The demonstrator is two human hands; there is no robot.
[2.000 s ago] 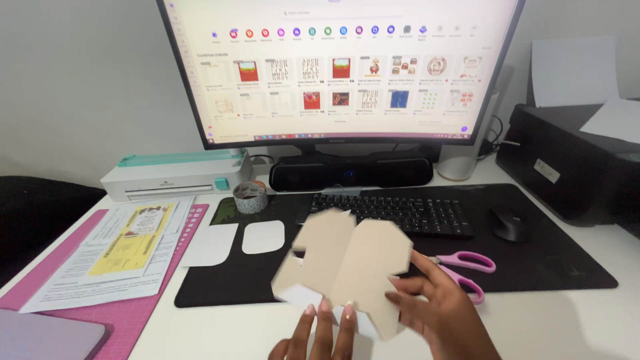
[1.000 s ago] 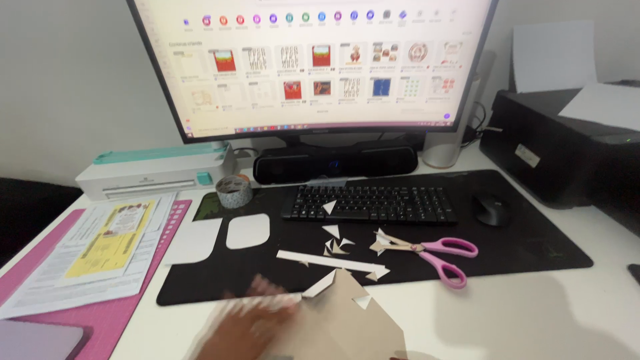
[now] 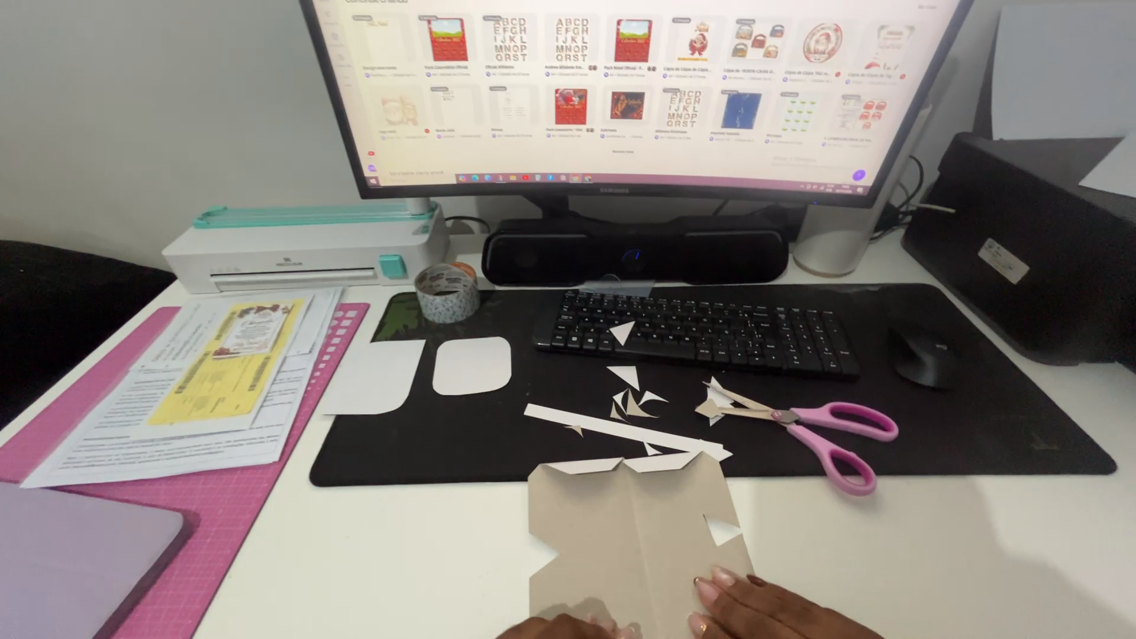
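A beige card sheet (image 3: 590, 541) with a centre crease, notched sides and two folded white-edged flaps at its top lies on the white desk. My right hand (image 3: 768, 608) rests on its lower right part, fingers flat. At the bottom edge, my left hand (image 3: 564, 627) touches the card's lower part, mostly cut off by the frame. Pink-handled scissors (image 3: 785, 417) lie with blades parted on the black desk mat, the tips by small paper scraps. A white paper strip (image 3: 621, 429) and several triangular offcuts (image 3: 632, 406) lie above the card.
Behind are a black keyboard (image 3: 692, 333), a mouse (image 3: 923, 357), a speaker bar (image 3: 635, 253) and a monitor (image 3: 612, 191). White rounded cards (image 3: 472, 366) and tape rolls (image 3: 446, 293) sit left of the keyboard. Papers (image 3: 98, 435) cover a pink cutting mat (image 3: 213, 532); a black printer (image 3: 1021, 240) stands right.
The card, held raised in both hands two seconds ago, now lies on the desk with its top flaps folded. My right hand has come back into view onto the card. The view has shifted.
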